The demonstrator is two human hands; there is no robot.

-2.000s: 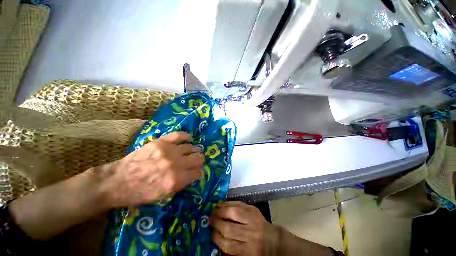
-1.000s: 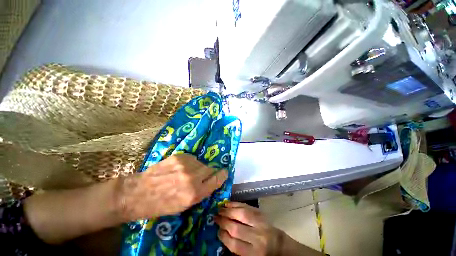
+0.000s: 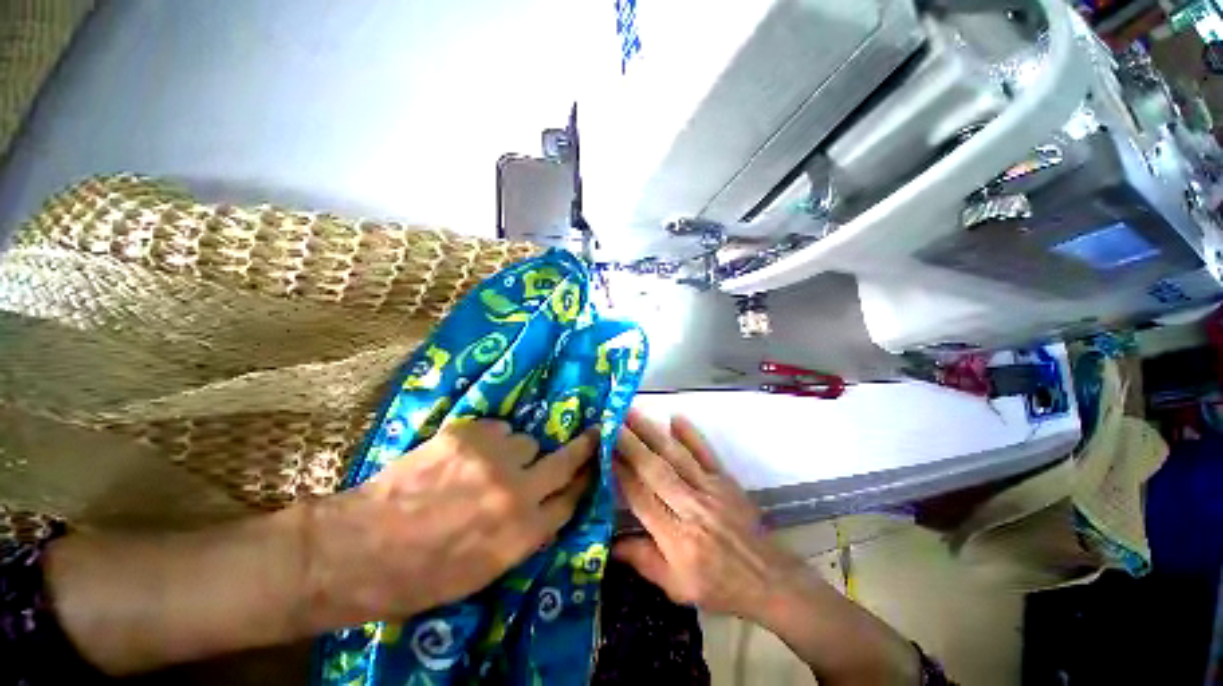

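Observation:
The shiny blue lining [image 3: 463, 382] with yellow-green flowers runs from the lit needle area [image 3: 624, 279] down over the table's front edge. The beige woven bag body [image 3: 295, 268] lies left of it, its rim reaching the needle area. My left hand [image 3: 449, 516] lies on the lining with bent fingers, gripping a fold near its right edge. My right hand [image 3: 691, 516] is at the lining's right edge, fingers extended against it. Whether its fingers pinch the edge is hard to tell. The needle tip is hidden by glare.
The sewing machine [image 3: 939, 174] stands behind and to the right. Red-handled snips [image 3: 802, 381] lie on the bed. A second red-handled tool [image 3: 963, 373] lies beside a blue-black item [image 3: 1039, 379] at the table's right end. A beige bag [image 3: 1107, 469] hangs at the right.
My right hand has moved up from the lower lining to its edge above the table front, with its fingers straightened. My left hand has shifted slightly left. The camera view has swung somewhat.

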